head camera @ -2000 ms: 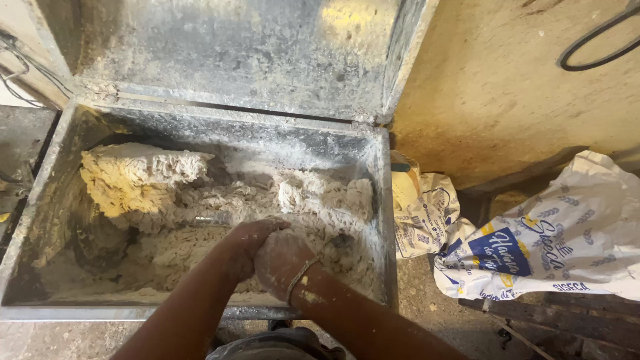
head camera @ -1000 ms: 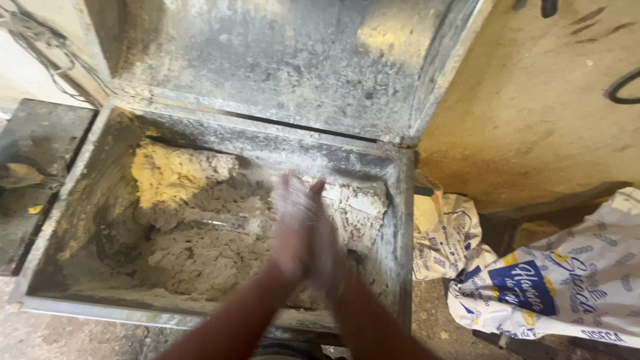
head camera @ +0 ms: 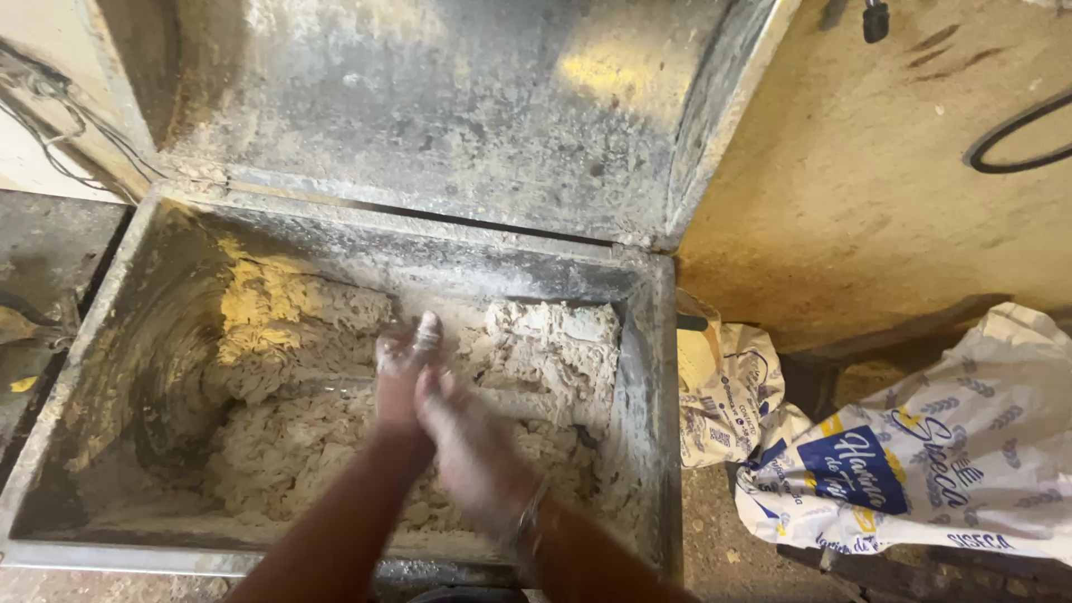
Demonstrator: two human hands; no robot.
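Rough, shaggy dough [head camera: 285, 452] lies in a floury metal trough of a dough mixer [head camera: 674, 402], whose lid [head camera: 419, 109] stands raised at the back. A metal mixer bar [head camera: 519, 404] partly shows through the dough. My left hand [head camera: 406, 377] and my right hand [head camera: 473, 444] are over the middle of the trough, pressed against each other, both dusted with flour and blurred. No tool or lump of dough can be made out in either. A bracelet circles my right wrist.
Printed paper flour sacks [head camera: 988, 444] lie crumpled right of the trough, beside a stained yellow wall [head camera: 854, 209] with a black cable loop [head camera: 1005, 155]. On the left are a dark surface [head camera: 59, 243] and hanging wires [head camera: 67, 109].
My hands have risen from the dough, where they were two seconds ago, and are now palm to palm above it. The view has shifted somewhat.
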